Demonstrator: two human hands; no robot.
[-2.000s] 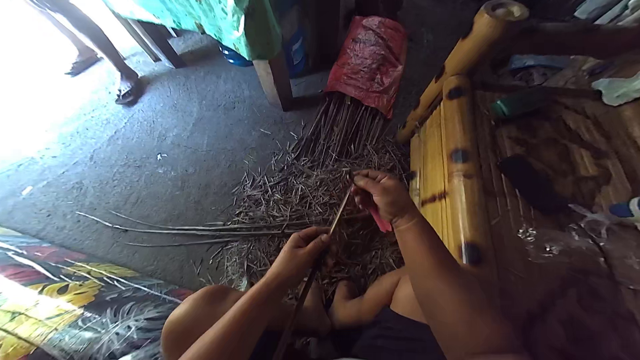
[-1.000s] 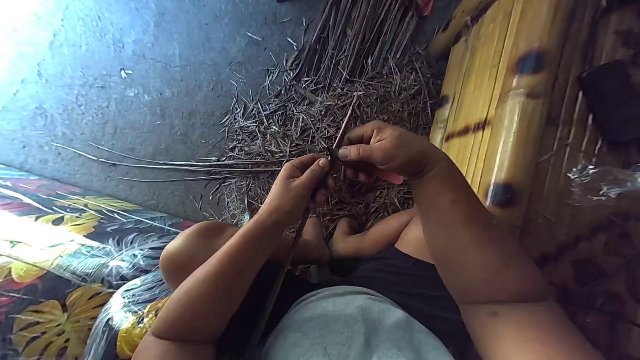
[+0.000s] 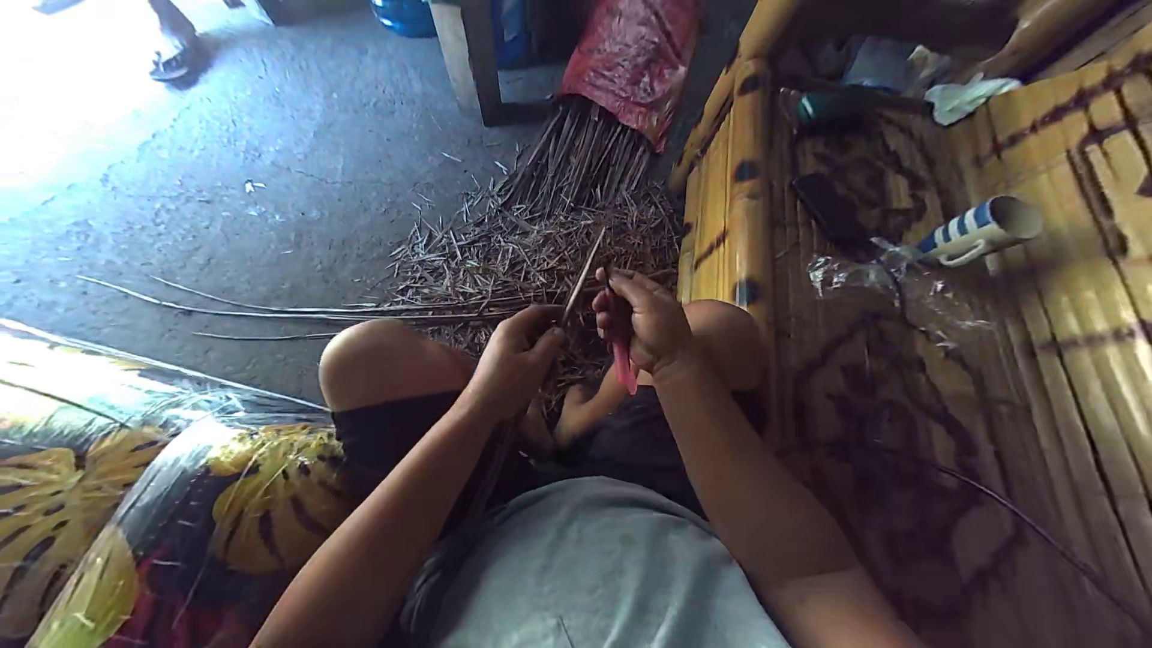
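Note:
My left hand (image 3: 515,364) grips a thin brown stick (image 3: 585,274) whose pale tip points up and away from me; its lower part runs back toward my lap. Just right of it, my right hand (image 3: 643,319) is closed on a small tool with a pink handle (image 3: 623,364); the tool's working end is mostly hidden by the fingers. A small gap separates the two hands. Beneath and beyond them lies a heap of short stem clippings (image 3: 504,256). Long thin stems (image 3: 270,311) stretch left from the heap across the floor.
A red plastic sack (image 3: 634,67) holds a bundle of dark stems (image 3: 585,157). To the right stands a bamboo bench (image 3: 751,180) bearing a striped mug (image 3: 976,229), a dark phone-like object (image 3: 832,211) and clear plastic wrap (image 3: 936,297). A leaf-print covering (image 3: 162,504) lies left. Another person's foot (image 3: 175,58) shows upper left.
My hands, together at the stick one second ago, are now slightly apart, with the right one off to the side. The view has shifted, showing the sack and the mug.

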